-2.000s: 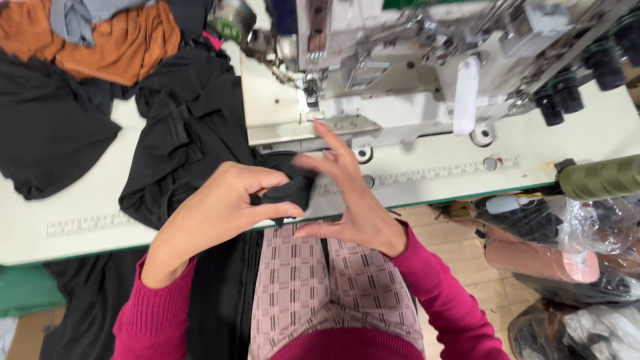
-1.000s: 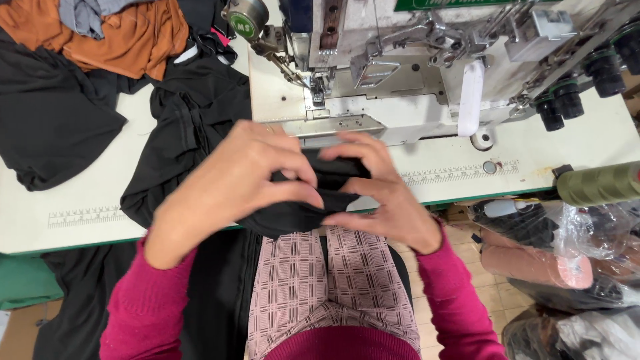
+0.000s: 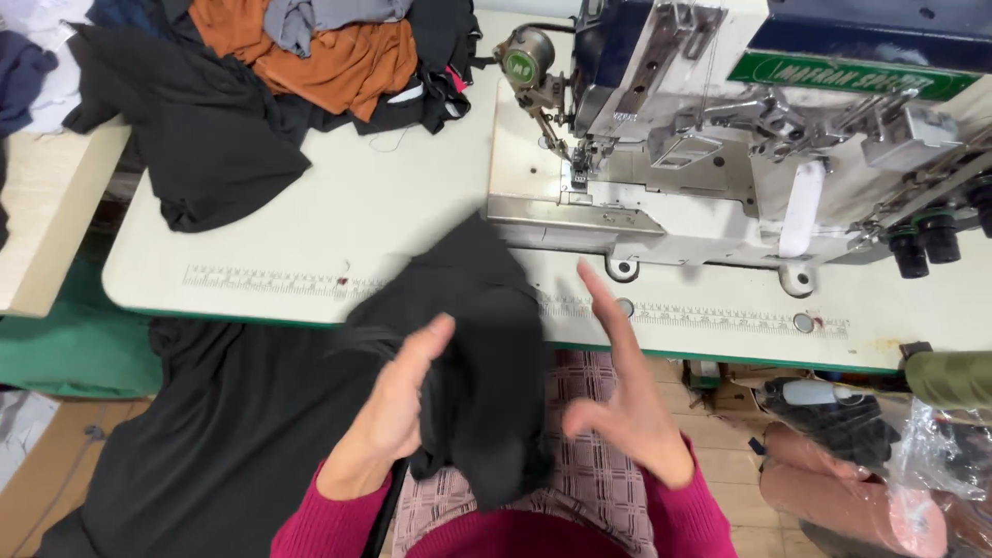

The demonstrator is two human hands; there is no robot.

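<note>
A black fabric garment [image 3: 488,333], blurred by motion, hangs over the table's front edge and above my lap. My left hand [image 3: 403,395] is on its left side, the thumb over the cloth and the other fingers hidden behind it. To the right of the cloth, my right hand [image 3: 620,387] is held apart from it, thumb and fingers spread, with nothing between them. Beyond the hands stands an industrial sewing machine [image 3: 697,155], its presser foot [image 3: 579,170] over the machine bed.
Orange cloth [image 3: 341,70] and a black garment [image 3: 217,139] lie at the back left of the white table [image 3: 248,248], which has a printed ruler along its front. More black fabric [image 3: 225,442] hangs at the left. An olive thread cone [image 3: 949,380] is at the right edge.
The black garment that lay on the table left of the machine is now lifted off it, in front of me. My right hand, on the black cloth one second ago, has let go and moved right.
</note>
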